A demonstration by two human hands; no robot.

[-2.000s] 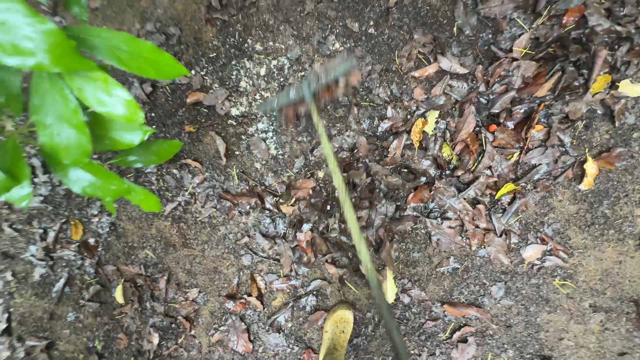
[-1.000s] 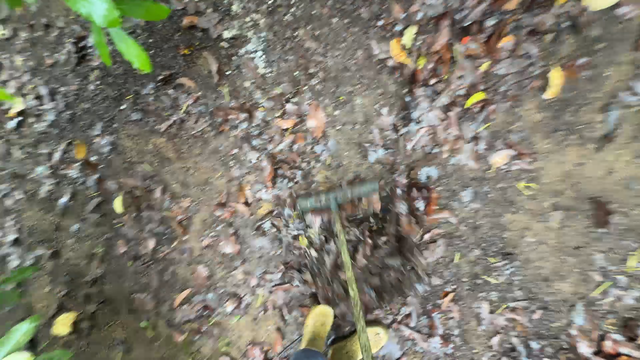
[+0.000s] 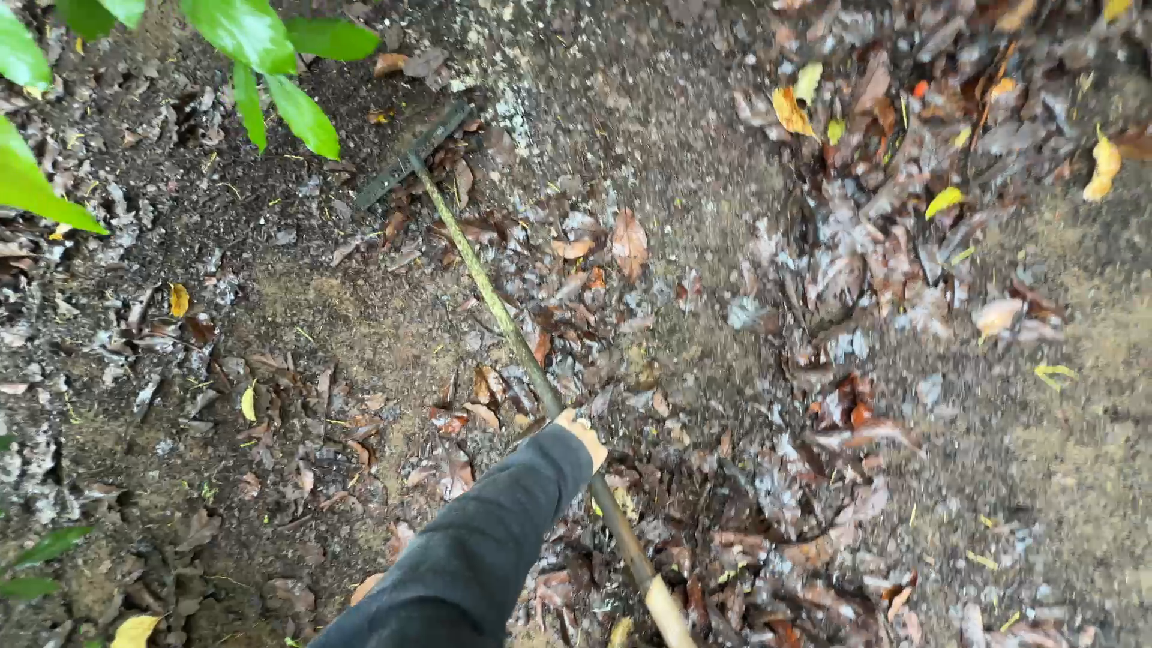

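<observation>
A rake with a long wooden handle point(image 3: 490, 292) lies slantwise across the view. Its dark, flat head point(image 3: 412, 155) rests on the soil at the upper left, beside brown leaves. My left hand point(image 3: 583, 438), at the end of a dark grey sleeve, is closed around the middle of the handle. Below that hand the handle runs down to a paler section point(image 3: 668, 612) at the bottom edge. My right hand is out of the picture. Wet brown fallen leaves point(image 3: 630, 243) lie to the right of the handle.
Green leafy branches point(image 3: 238, 36) hang over the upper left corner, close to the rake head. A thick band of wet leaf litter point(image 3: 864, 261) covers the ground on the right, with bare soil point(image 3: 1080, 432) beyond it. Scattered yellow leaves point(image 3: 1105, 166) lie about.
The rake head has moved from near my boots out to the upper left. My left hand and sleeve have come into view on the handle, and the boots have left the picture.
</observation>
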